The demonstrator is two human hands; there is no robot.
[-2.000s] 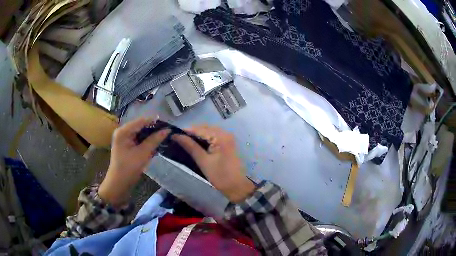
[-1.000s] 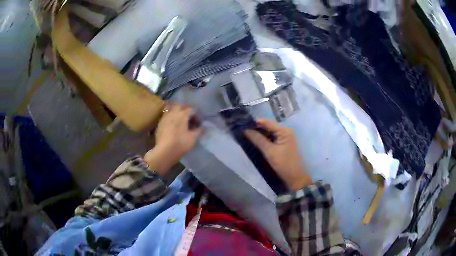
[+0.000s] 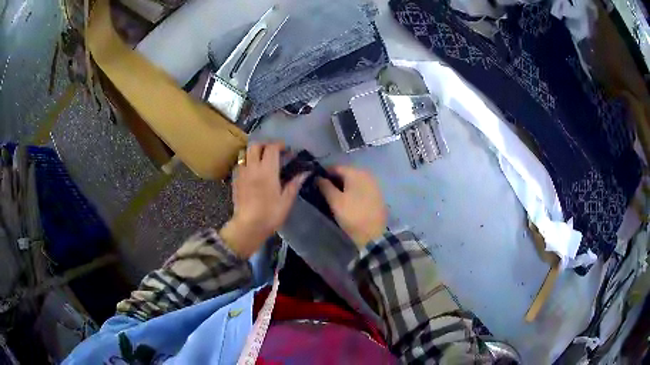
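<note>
My left hand (image 3: pixel 262 192) and my right hand (image 3: pixel 358 203) are close together at the table's near edge. Both hold a dark navy strip (image 3: pixel 311 187) between fingers and thumbs; the fingers hide part of it. A greyish length hangs below it toward my body. A silver metal folder (image 3: pixel 388 117) with a slotted base lies on the table just beyond my right hand, touched by neither hand. A long shiny metal piece (image 3: pixel 243 71) lies on the stack of grey denim pieces (image 3: pixel 318 57) at the back left.
White interfacing lengths (image 3: pixel 476 117) curve along the back right, beside navy patterned panels (image 3: pixel 599 192). A narrow tan strip (image 3: pixel 543 291) lies at the right. A brown card pattern (image 3: pixel 167 107) lies over the left edge. A blue bin (image 3: pixel 68 203) stands at the lower left. A tape measure hangs at my front.
The view has shifted, moving the table items right in the picture. My hands have come together on the dark strip; a second ago they were apart, with the strip stretched out under my right hand.
</note>
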